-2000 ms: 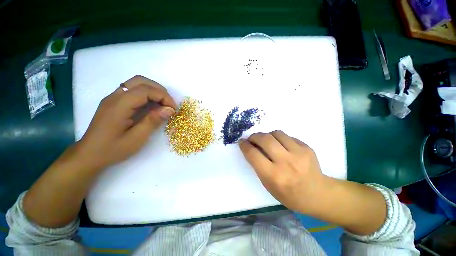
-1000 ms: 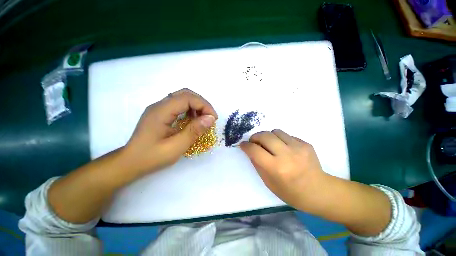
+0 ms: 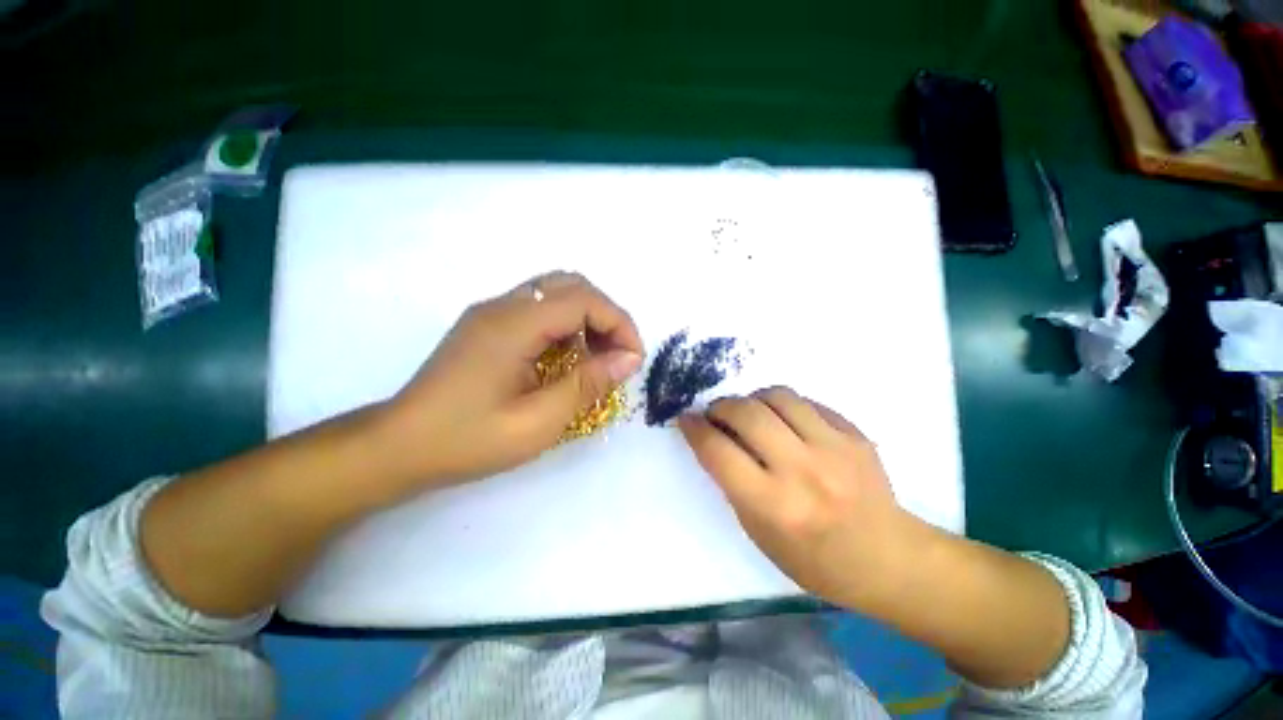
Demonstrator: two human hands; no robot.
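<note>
A pile of gold-coloured small parts lies on the white board, partly covered by my left hand. A smaller pile of dark small parts lies to its right. My left hand is over the gold pile, thumb and forefinger tips together at its right side; whether a tiny part is between them cannot be made out. My right hand is at the lower edge of the dark pile with fingertips pinched; anything between them is too small or hidden to tell. Sparse tiny pieces lie near the board's top.
Two zip bags lie left of the board. A clear round rim shows at its top edge. To the right are a black smartphone, tweezers, crumpled white paper, a purple packet on a wooden tray, and a black device.
My left hand has moved right, from the gold pile's left edge to over it, its fingertips now near the dark pile. My right hand stays beside the dark pile. The view has shifted slightly.
</note>
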